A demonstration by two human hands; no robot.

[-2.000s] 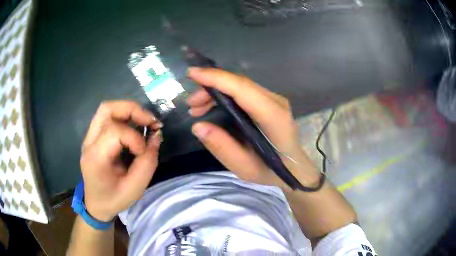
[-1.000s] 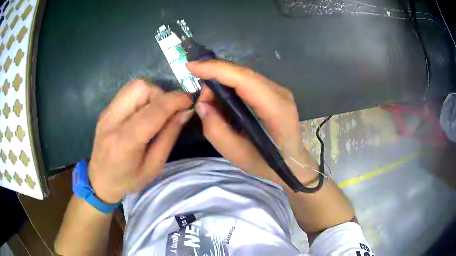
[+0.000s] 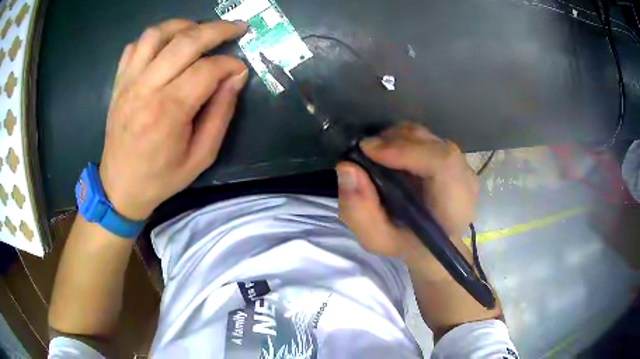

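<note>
The green-and-white circuit board (image 3: 270,35) lies on the dark bench mat (image 3: 449,63) at the top, left of centre. A thin dark lead wire runs right from the board to a tiny white connector (image 3: 388,83). My left hand (image 3: 172,105) is at the board's left side with its fingertips at the board's edge; whether it pinches a part cannot be told. My right hand (image 3: 410,189) grips the black soldering iron (image 3: 424,228). The iron's tip points up-left, close to the board's lower edge; contact cannot be told.
The component tray (image 3: 17,133) with tan pockets stands at the left edge. Thin wires and a dark cable (image 3: 612,70) lie at the upper right. The bench's front edge runs below my hands; a floor with a yellow line (image 3: 526,226) shows at lower right.
My hands have moved apart. My left hand has moved up-left beside the board, and my right hand right and down with the iron. The board sits higher in view; the lead wire and connector now show.
</note>
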